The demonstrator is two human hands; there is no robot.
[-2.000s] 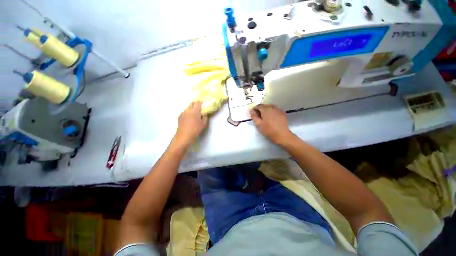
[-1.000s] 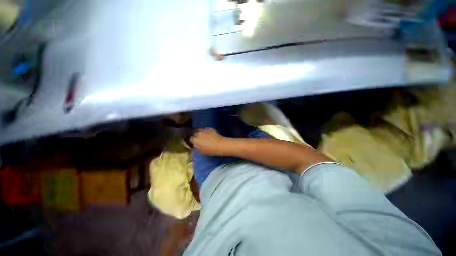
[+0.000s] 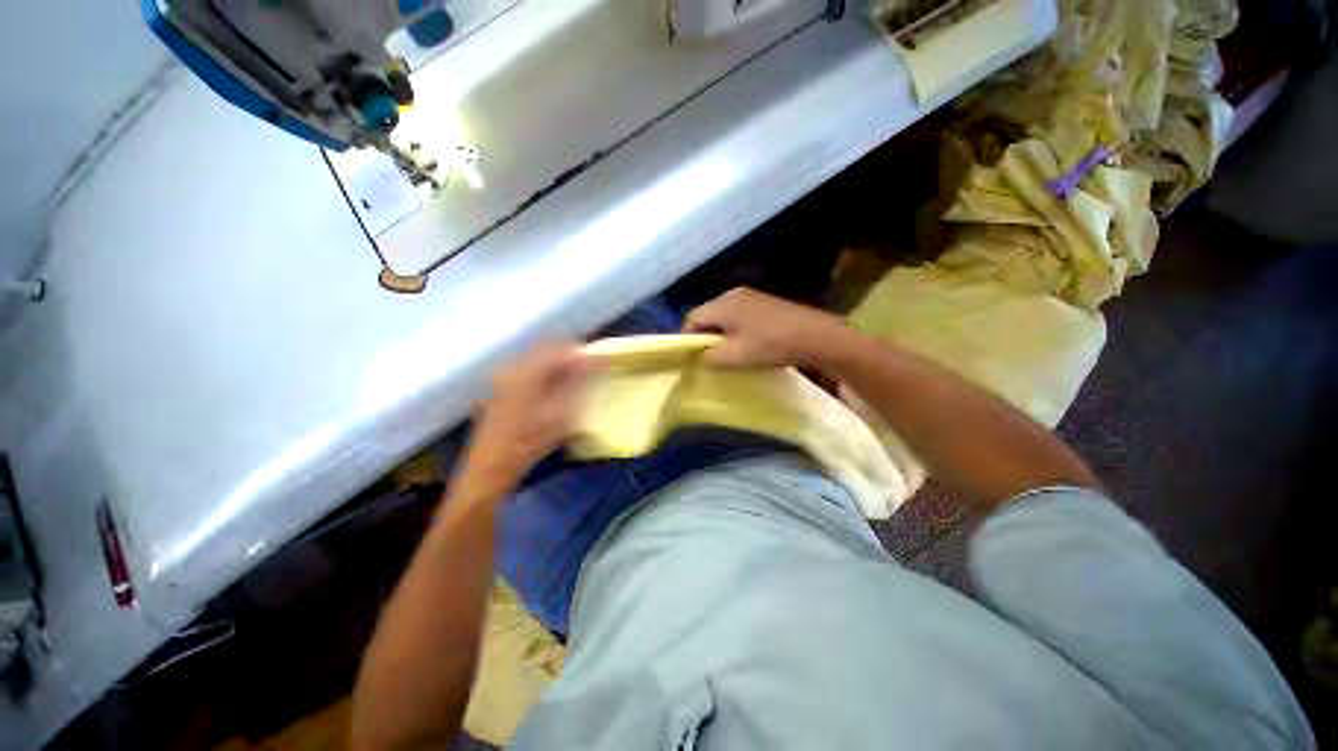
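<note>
A yellow garment piece (image 3: pixel 646 399) is stretched between my two hands above my lap, below the table's front edge. My left hand (image 3: pixel 531 407) is blurred and grips its left end. My right hand (image 3: pixel 751 329) grips its upper edge on the right. The cloth hangs down to the right over my thigh. The presser foot and needle area (image 3: pixel 429 169) of the sewing machine (image 3: pixel 294 59) glows under the lamp at upper left, with no cloth under it.
A heap of yellow pieces (image 3: pixel 1013 242) with a purple tie (image 3: pixel 1083 173) lies at right below the table. Red-and-dark snips (image 3: pixel 115 555) lie on the white table (image 3: pixel 220 367) at left. A cream tray (image 3: pixel 961 56) is at the table's right end. More yellow cloth (image 3: pixel 514 668) hangs at lower left.
Both hands have left the needle area and come down over the lap. A yellow piece is now held between them. The view has turned toward the right heap.
</note>
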